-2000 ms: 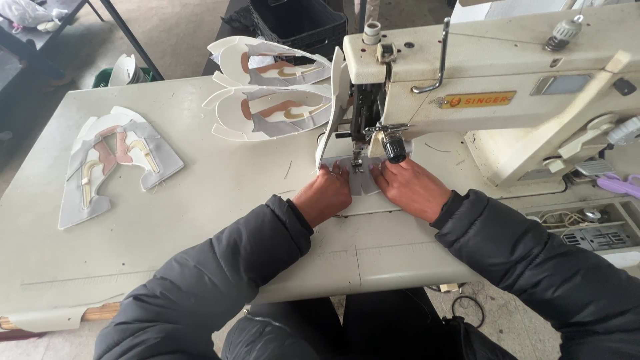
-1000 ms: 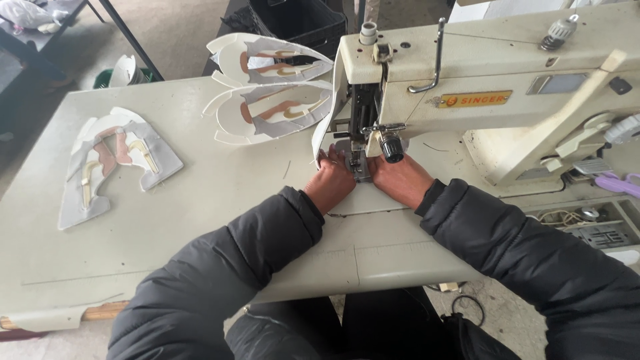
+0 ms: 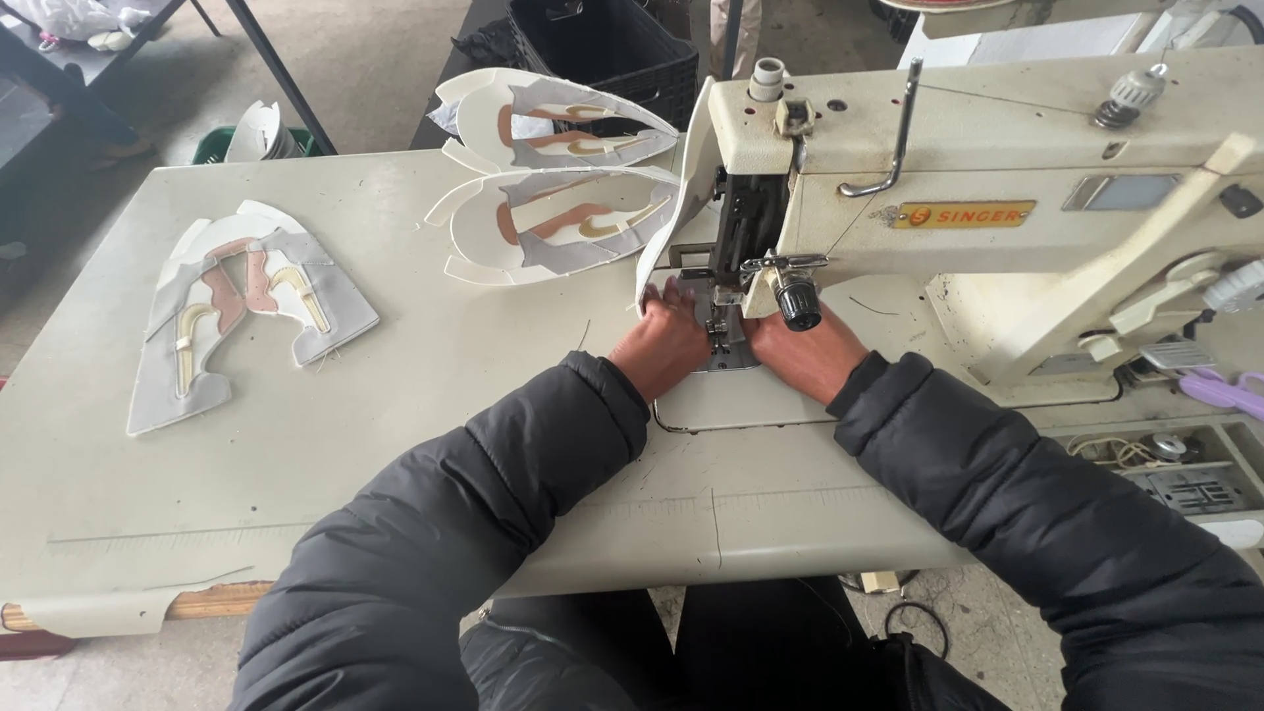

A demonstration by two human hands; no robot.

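Note:
My left hand is at the left of the needle area of a Singer sewing machine, its fingers on the lower edge of a white and grey shoe upper that stands up against the machine head. My right hand lies to the right of the presser foot, its fingers partly hidden behind the black tension knob. What its fingertips touch cannot be seen. Two more shoe uppers in white, grey and brown stand curved just left of the machine. Another upper lies spread at the table's left.
Behind the table are a black plastic crate and a green basket with white pieces. Purple-handled scissors lie at the right, above a tray with a bobbin and metal plates. A person's leg shows at the back.
Both hands have moved away from me, deeper beside the presser foot. The grey piece that showed flat between them two seconds ago is no longer visible there. The loose uppers stay in place.

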